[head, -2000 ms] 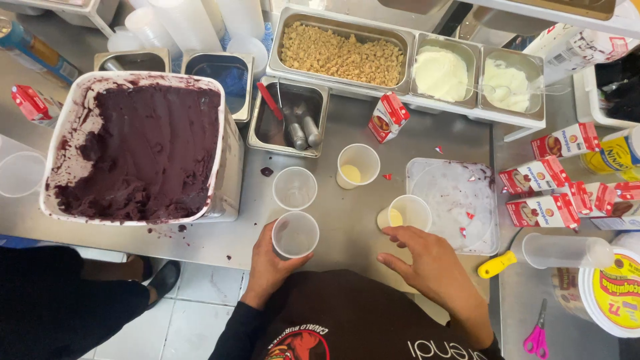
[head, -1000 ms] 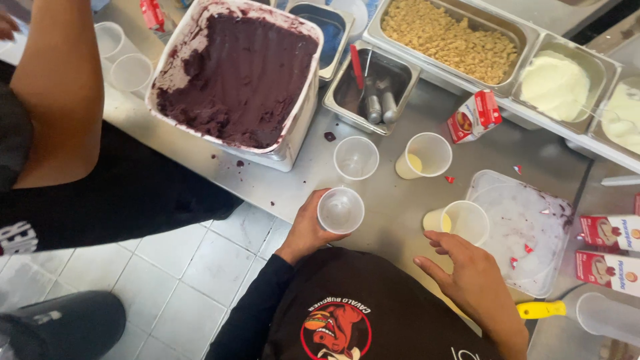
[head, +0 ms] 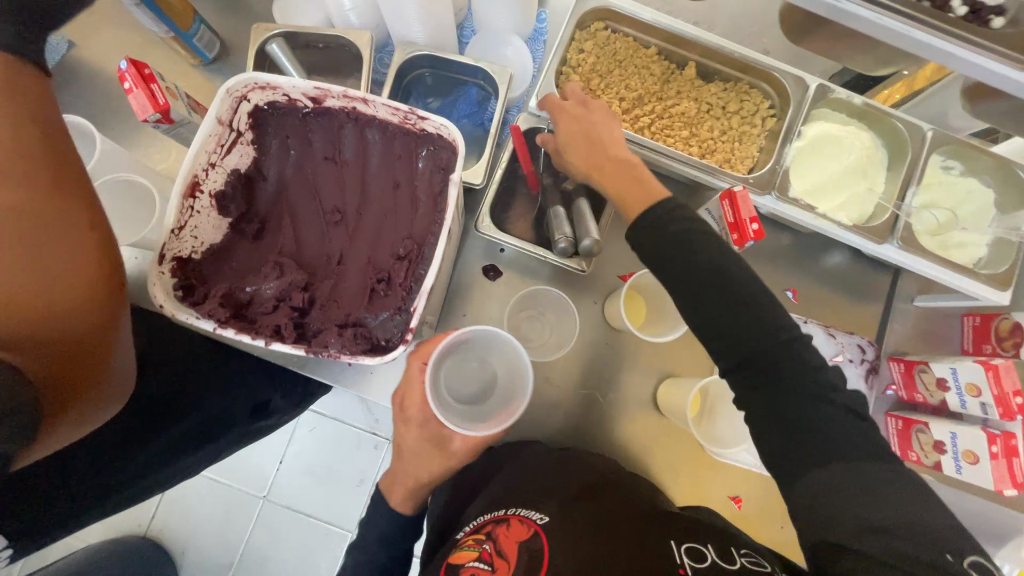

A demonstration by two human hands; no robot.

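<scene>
My left hand (head: 436, 432) holds an empty clear plastic cup (head: 479, 381) in front of the tub of dark purple frozen açaí (head: 320, 232). Over a steel pan (head: 512, 212) of utensils reaches my right hand (head: 588, 136), its fingers at the back rim beside a red-handled tool (head: 524, 158); whether they touch anything there is unclear. Metal-handled scoops (head: 572, 224) lie in that pan. Another empty cup (head: 542, 323) stands on the steel counter. Two cups with pale yellow contents, one upper (head: 645, 306) and one lower (head: 712, 412), are partly behind my right sleeve.
Pans of crumble (head: 672, 96) and white powder (head: 838, 164) line the back. Red-and-white cartons (head: 956, 388) lie at the right, and one carton (head: 732, 218) stands near the pans. At the left edge are a co-worker's arm (head: 60, 264) and more clear cups (head: 128, 204).
My right hand has left the lower cup with yellow contents and moved up to the utensil pan. My left hand still holds the empty cup. The co-worker has come into view at the left.
</scene>
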